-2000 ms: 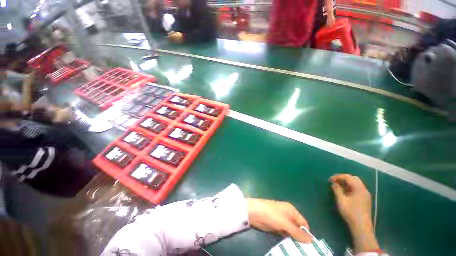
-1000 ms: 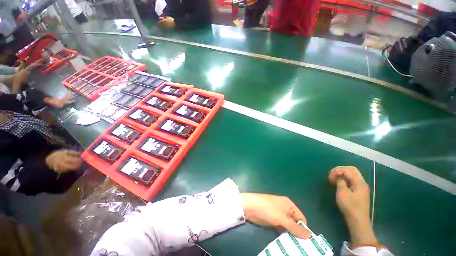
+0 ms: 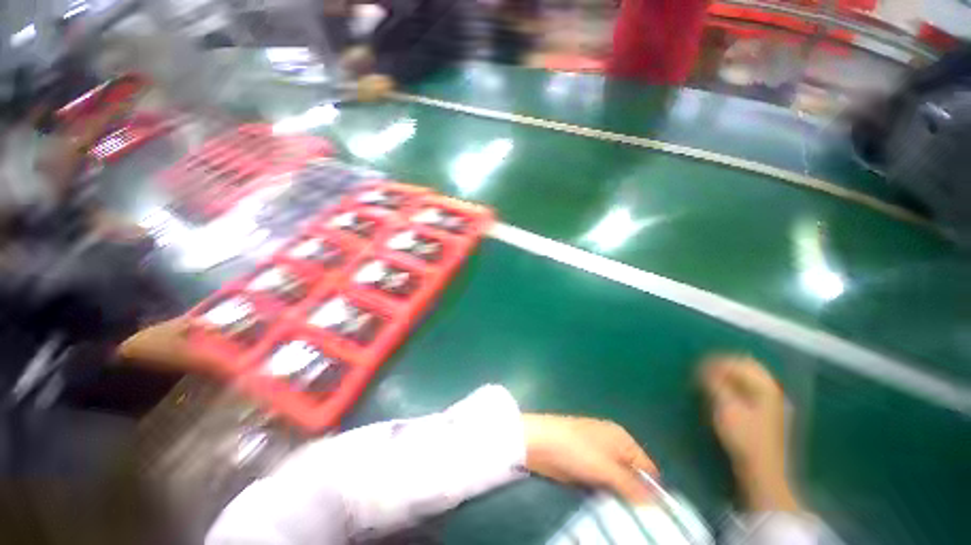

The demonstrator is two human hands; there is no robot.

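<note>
My left hand (image 3: 586, 451), in a white sleeve, holds the label strip (image 3: 628, 524), white with green bars, at the bottom edge of the head view. My right hand (image 3: 750, 417) is to its right over the green bench, fingers curled and blurred; whether a small label is in them cannot be told. A red-orange turnover tray (image 3: 399, 329) lies on the bench at the left, away from both hands. Each of its slots holds a dark handset (image 3: 385, 277) with white labels on it. Blur hides the label details.
A neighbour's hand (image 3: 160, 346) is at the tray's left edge. Behind the tray are a grey blister tray (image 3: 303, 199) and another red tray (image 3: 240, 160). Clear plastic (image 3: 218, 426) is at lower left. A grey fan-like object (image 3: 924, 154) stands at upper right. A pale rail (image 3: 681, 297) crosses the bench.
The view has shifted slightly and blurred. The neighbour's hand has come to the tray's left edge. My left hand still holds the strip, and my right hand stays in about the same place.
</note>
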